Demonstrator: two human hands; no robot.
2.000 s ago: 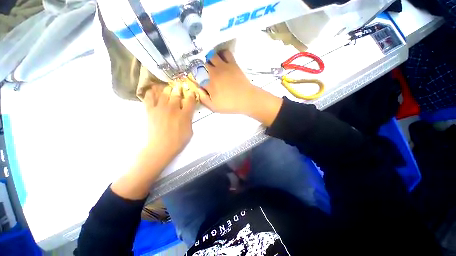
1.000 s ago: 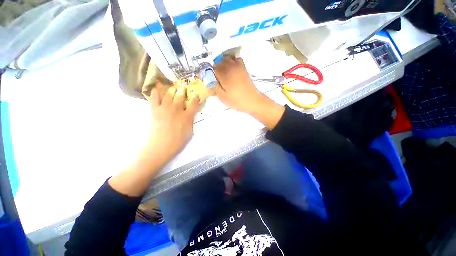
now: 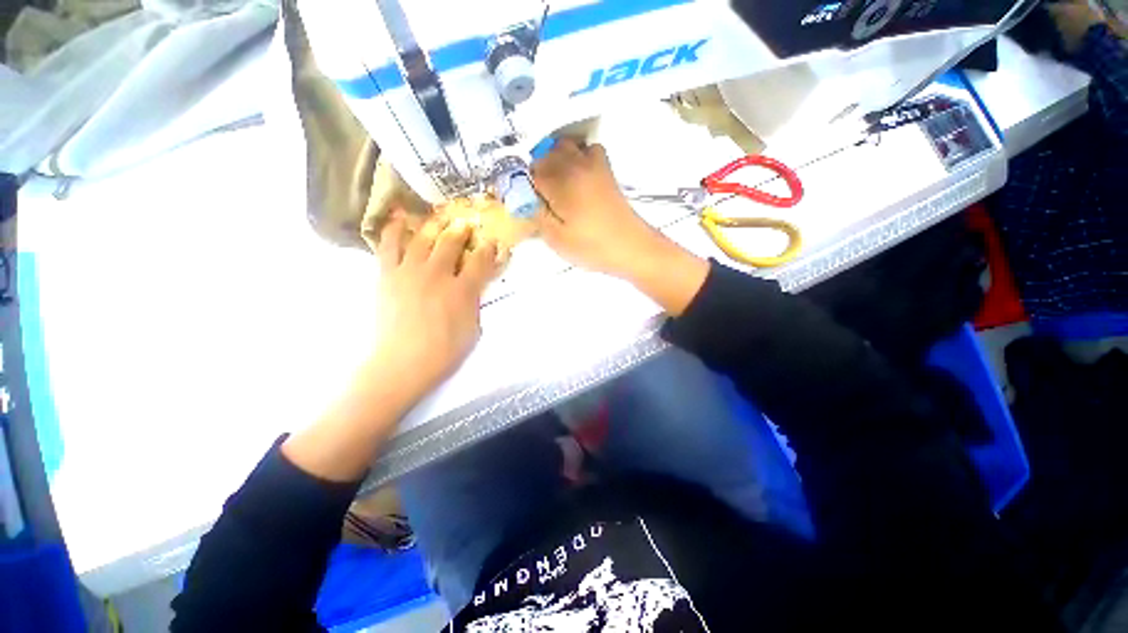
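Note:
Khaki cloth (image 3: 337, 173) hangs bunched at the left of the white sewing machine head (image 3: 625, 62) and runs under the needle area (image 3: 468, 186), where bright light washes it out. My left hand (image 3: 427, 291) lies on the cloth just in front of the needle, fingers bent and pressing it. My right hand (image 3: 591, 213) is right of the needle, its fingertips at the cloth edge beside a blue-grey machine part (image 3: 516, 192). The fingertips of my right hand are partly hidden, and its hold on the cloth is hard to make out.
Scissors with red and yellow loops (image 3: 752, 239) lie right of my right hand. A small khaki piece (image 3: 724, 118) lies behind them. Pale cloth (image 3: 149, 80) lies at the back left. The white table (image 3: 210, 371) has a ruler-marked front edge. Another person's hand (image 3: 1074, 19) shows at top right.
Since the oldest frame, the view has shifted, showing more of the machine's black panel. My right hand's fingers have drawn slightly back from my left fingertips. Both hands stay by the needle.

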